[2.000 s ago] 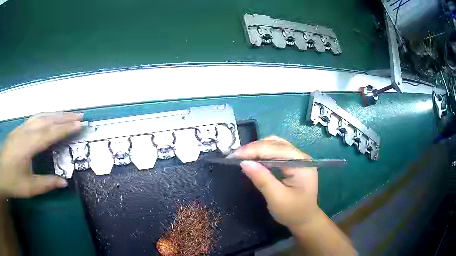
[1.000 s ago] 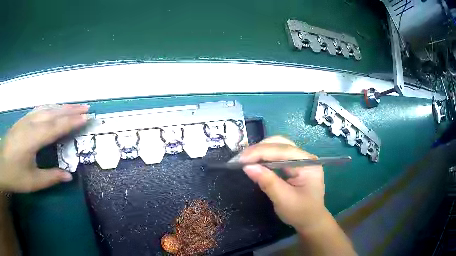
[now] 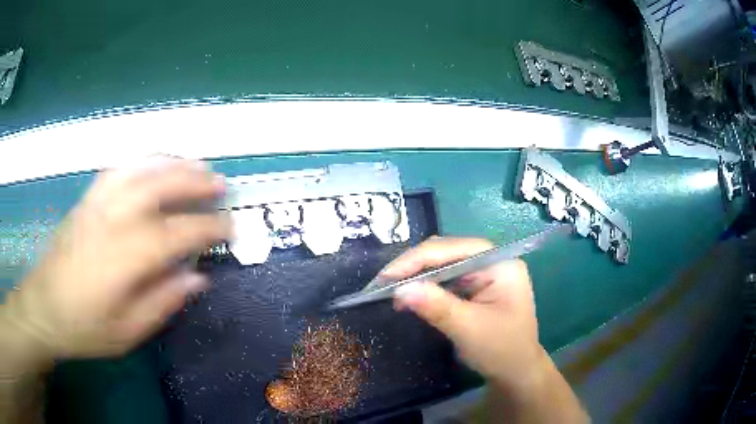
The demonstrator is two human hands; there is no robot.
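Note:
The silver-grey fixture (image 3: 319, 184) lies across the upper edge of the black tray (image 3: 249, 310), with round wound coils (image 3: 355, 214) in its recesses. My left hand (image 3: 137, 248) is blurred and covers the fixture's left part; whether it grips the fixture is unclear. My right hand (image 3: 472, 302) holds grey tweezers (image 3: 431, 275) like a pen, tips pointing left and down over the tray, below the fixture and apart from it. Orange-brown wire scrap (image 3: 327, 368) lies on the tray with a small lump (image 3: 280, 396) at its left edge.
Another loaded fixture (image 3: 572, 203) lies angled at right. One more (image 3: 568, 73) lies beyond the pale strip (image 3: 331, 128), and part of one (image 3: 8, 74) shows at the far left edge. A metal post (image 3: 655, 91) and a red-ringed round part (image 3: 614, 157) stand at right.
My left hand has moved right over the fixture's left part. The tweezers have tilted, their tips lower and further left. The fixture beyond the strip has moved right, and another has appeared at far left.

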